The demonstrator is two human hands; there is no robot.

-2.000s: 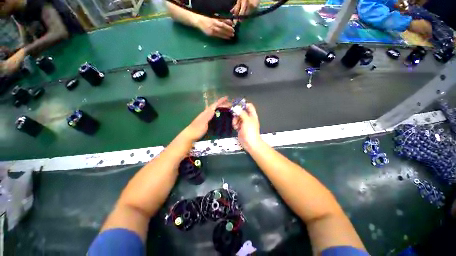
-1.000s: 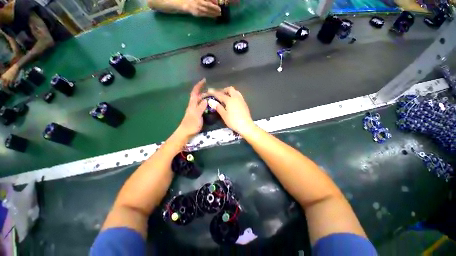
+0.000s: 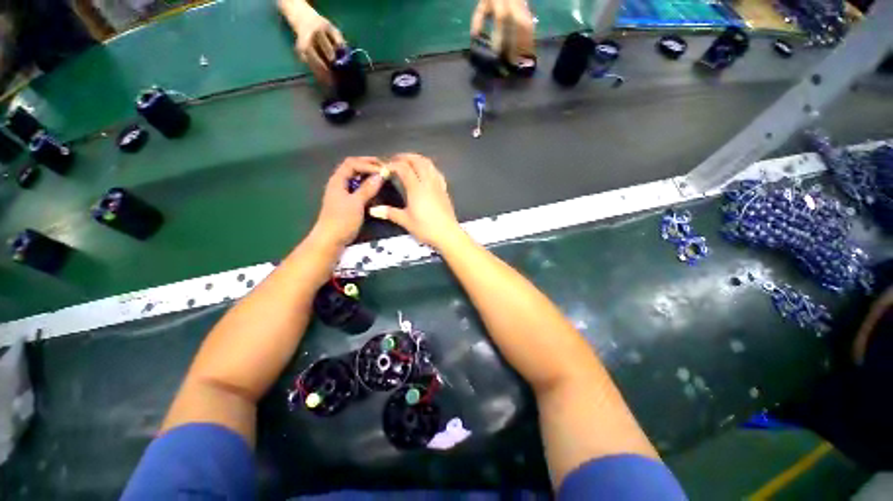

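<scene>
A black housing (image 3: 380, 203) stands between my hands at the belt's near edge, by the white rail. My left hand (image 3: 345, 201) grips its left side. My right hand (image 3: 419, 199) is on its right side, with fingertips at the top over a small blue-white circuit board (image 3: 356, 182). The fingers hide most of the board and of the housing's open end. On the bench below, several open housings stand close together, one (image 3: 384, 362) with a green part and thin wires. Another housing (image 3: 343, 305) with a yellow-green dot stands just below the rail.
The rail (image 3: 558, 218) crosses the view, with dark specks on it. Housings (image 3: 127, 213) and flat caps (image 3: 404, 81) lie on the belt. Another person's hands (image 3: 318, 44) reach in at the far side. Board stock (image 3: 798, 235) is heaped at right. A white scrap (image 3: 449, 434) lies near.
The board, held up in my right hand at first, is now at the housing's top between both hands. Another person's hands now reach the housings on the belt. The view has shifted.
</scene>
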